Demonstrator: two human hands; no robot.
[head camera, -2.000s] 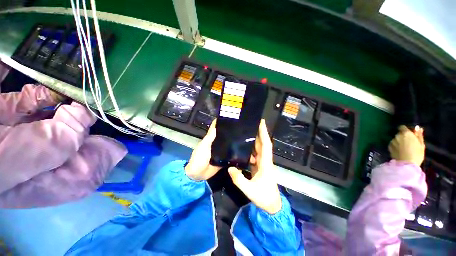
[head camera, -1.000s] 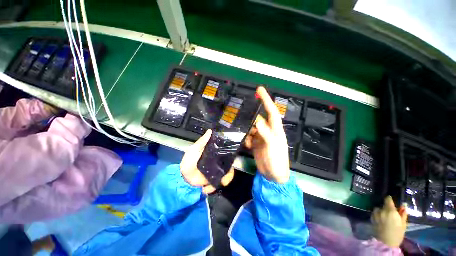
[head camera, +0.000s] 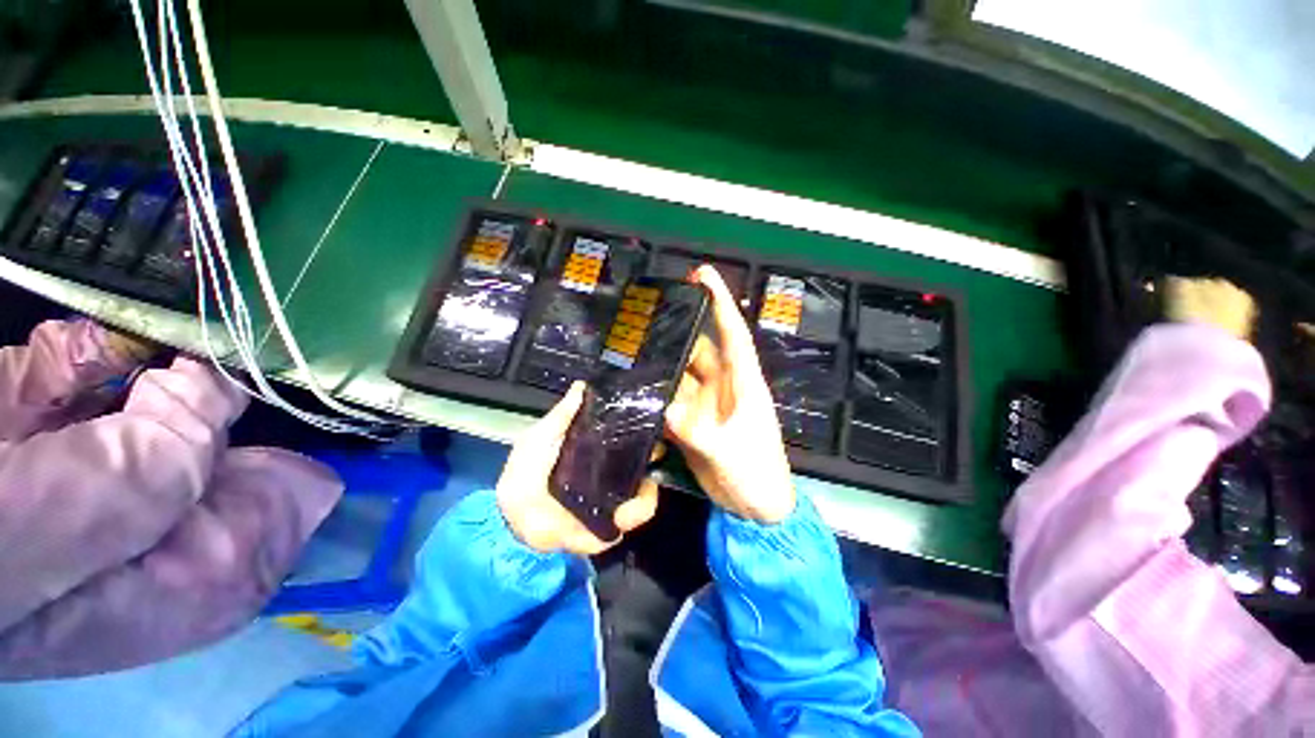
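Note:
A black glossy smartphone (head camera: 623, 411) is held tilted over the near edge of the phone tray, with white and orange-yellow blocks near its top. My left hand (head camera: 555, 483) grips its lower end, thumb on the left edge and fingers on the right. My right hand (head camera: 728, 411) is at its upper right edge, fingertips by the top corner; its hidden fingers may lie behind the phone. The black phone tray (head camera: 411, 353) lies in front of me with phones in its pockets; the held phone and my right hand partly cover the middle pocket.
White cables (head camera: 217, 231) hang at left. Another phone tray (head camera: 108, 216) lies far left. Pink-sleeved neighbours sit at both sides; the right one's arm (head camera: 1139, 433) reaches over black trays. A black labelled pack (head camera: 1024, 430) lies right of my tray. A metal post (head camera: 465, 72) stands behind.
Since two seconds ago the phone has tilted, and my right hand has moved up along its right edge. The right neighbour's hand went down, then back up over the trays. The view has shifted slightly.

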